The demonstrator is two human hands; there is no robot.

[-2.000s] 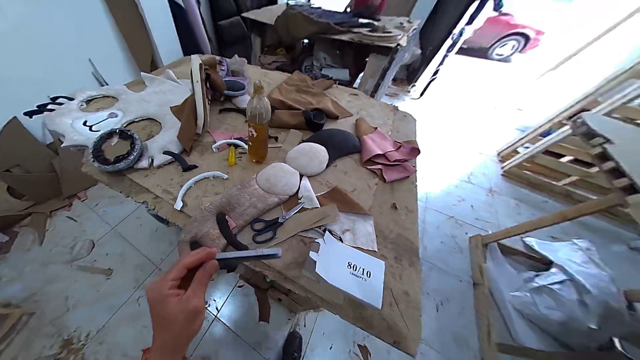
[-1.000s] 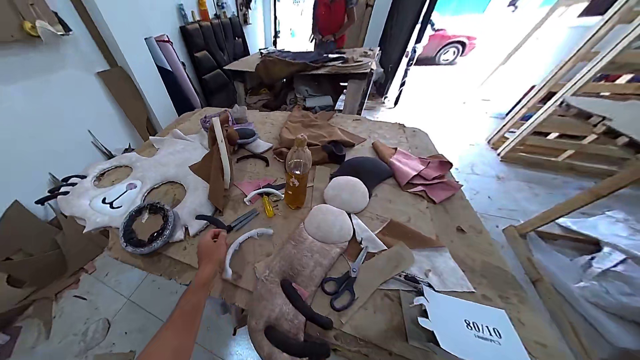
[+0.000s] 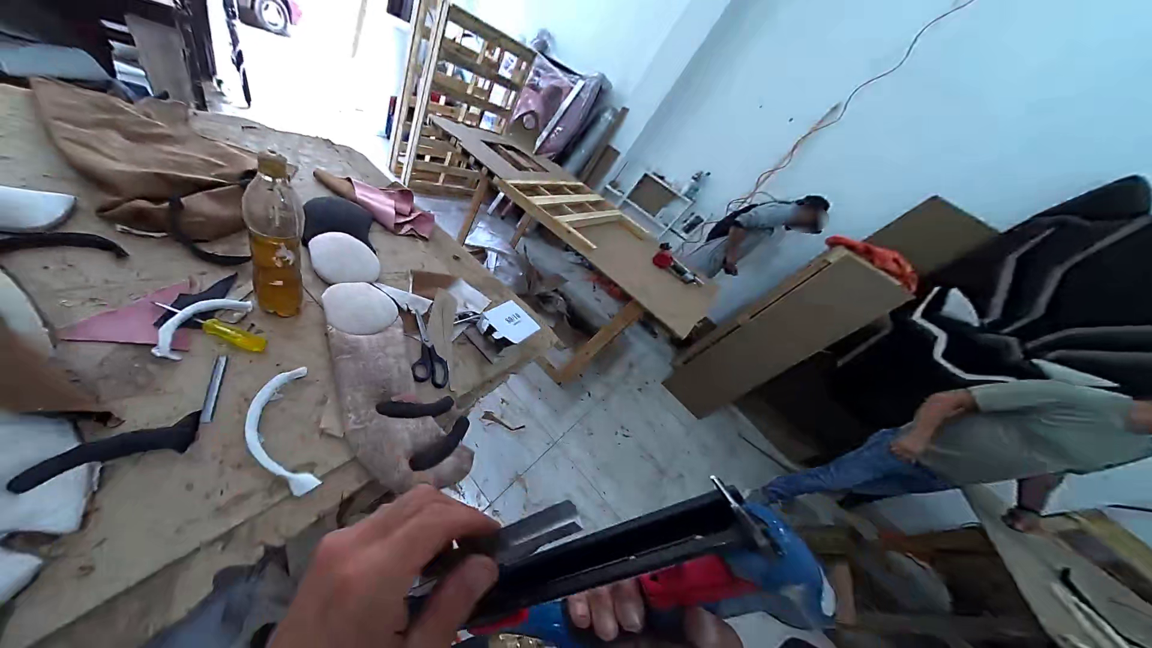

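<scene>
My left hand [image 3: 387, 562], at the bottom centre, pinches a short grey metal strip [image 3: 540, 529], which looks like a staple strip, over the open black magazine of a blue and red staple gun [image 3: 720, 576]. My right hand [image 3: 607, 612] is wrapped around that gun from below, partly hidden by it. On the table at left, a similar grey strip [image 3: 213, 389] touches the end of a black curved piece [image 3: 108, 450]. White curved pieces [image 3: 261, 432], a yellow-handled screwdriver [image 3: 234, 336], black-handled scissors [image 3: 430, 364] and a bottle of amber liquid [image 3: 274, 243] lie or stand nearby.
The wooden table [image 3: 207, 504] also bears brown fabric [image 3: 135, 153], pink material [image 3: 391, 207] and a plush, padded piece [image 3: 369, 387] overhanging its edge. A person in a grey-green shirt [image 3: 1035, 423] is at right; another person [image 3: 765, 229] is beyond a long wooden frame [image 3: 612, 243].
The view has swung far to the right. My left hand, over the table a second ago, is now at the staple gun's magazine. The gun and my right hand have come into view.
</scene>
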